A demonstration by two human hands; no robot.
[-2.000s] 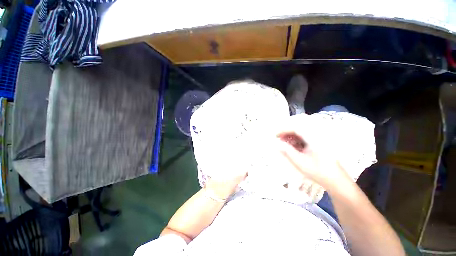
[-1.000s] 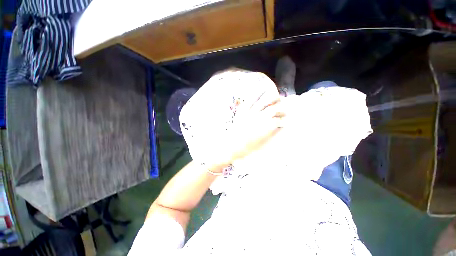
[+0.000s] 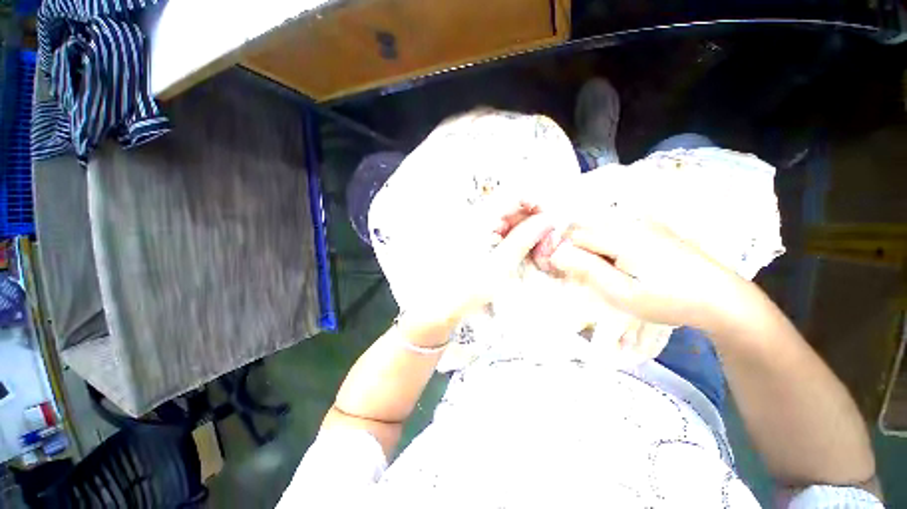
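A white, overexposed garment (image 3: 438,179) with faint small coloured marks lies bunched over my thighs. My left hand (image 3: 472,273) rests on it from the left, fingers bent at the middle of the cloth. My right hand (image 3: 627,268) comes from the right, and its fingertips meet my left fingertips over the garment. The fingers of both hands are pinched together. What lies between the fingertips is too bright and small to tell; no needle or thread can be made out.
A grey-brown cloth bin (image 3: 209,239) with a blue edge stands at left, a striped garment (image 3: 94,75) over its rim. A table (image 3: 214,35) with a wooden drawer (image 3: 418,50) is ahead. A black chair (image 3: 139,462) is at lower left, a cardboard box (image 3: 855,308) at right.
My right arm, out of view a second ago, is back, and its hand has come to meet my left hand at the middle of the garment. The view has shifted slightly.
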